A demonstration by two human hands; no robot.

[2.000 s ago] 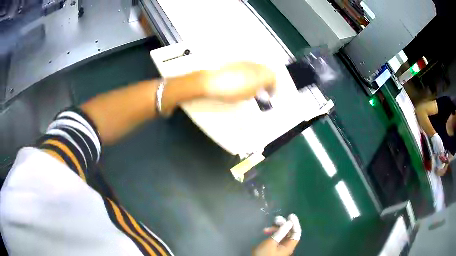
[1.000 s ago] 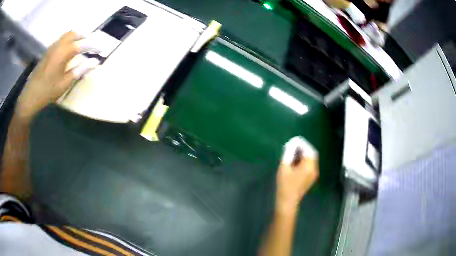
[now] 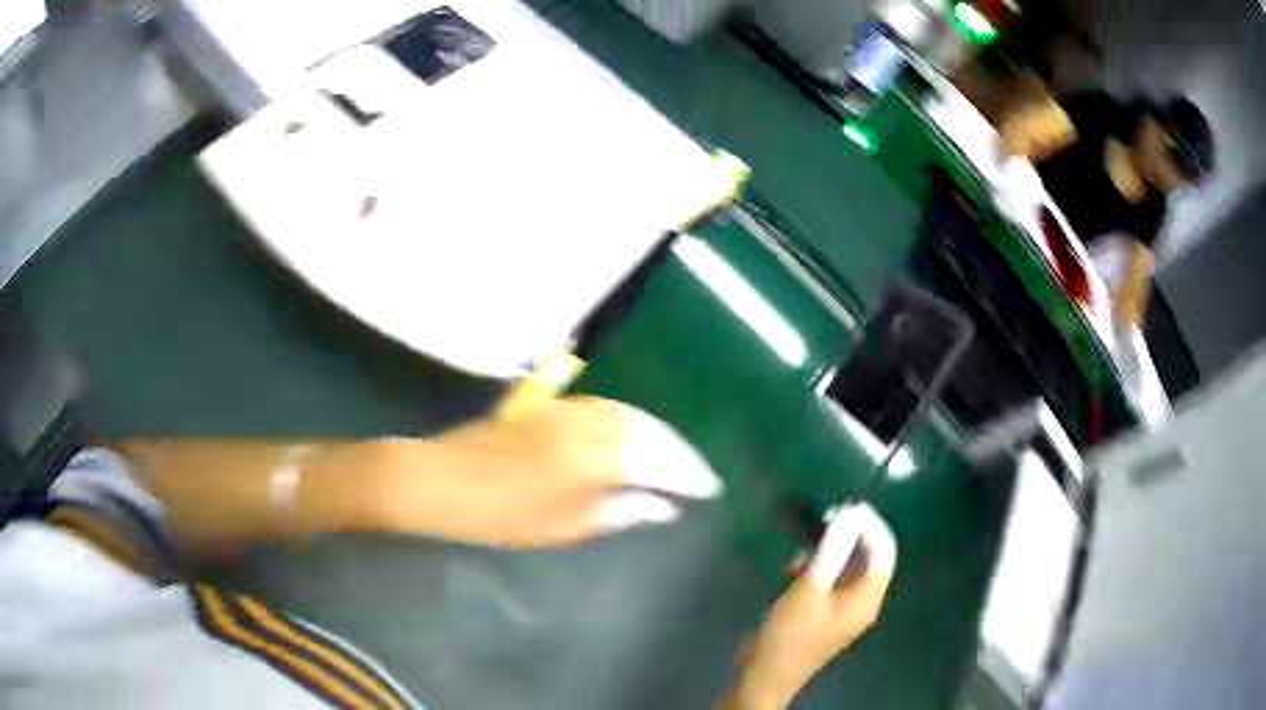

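A dark, phone-sized frame (image 3: 902, 364) shows blurred and tilted over the green mat, just beyond my right hand. My right hand (image 3: 833, 590), with white finger cots, is closed at the fingertips; a thin dark edge runs from them to the frame, though blur hides the exact grip. My left hand (image 3: 562, 472) is blurred over the near belt corner and mat, its cotted fingers slightly apart and pointing right, with nothing seen in them. Another phone frame (image 3: 442, 45) lies on the white belt (image 3: 458, 194) at the upper left.
Yellow tape (image 3: 544, 386) marks the near belt corner, partly behind my left hand. The side conveyor (image 3: 1030, 555) and a grey cabinet (image 3: 1180, 513) stand at the right. A person in dark clothes (image 3: 1111, 174) is across the line. Grey machine parts are at the left edge.
My left hand has left the belt and moved right over the mat. The frame seen on the side conveyor a second ago no longer shows there; a dark frame now shows by my right hand.
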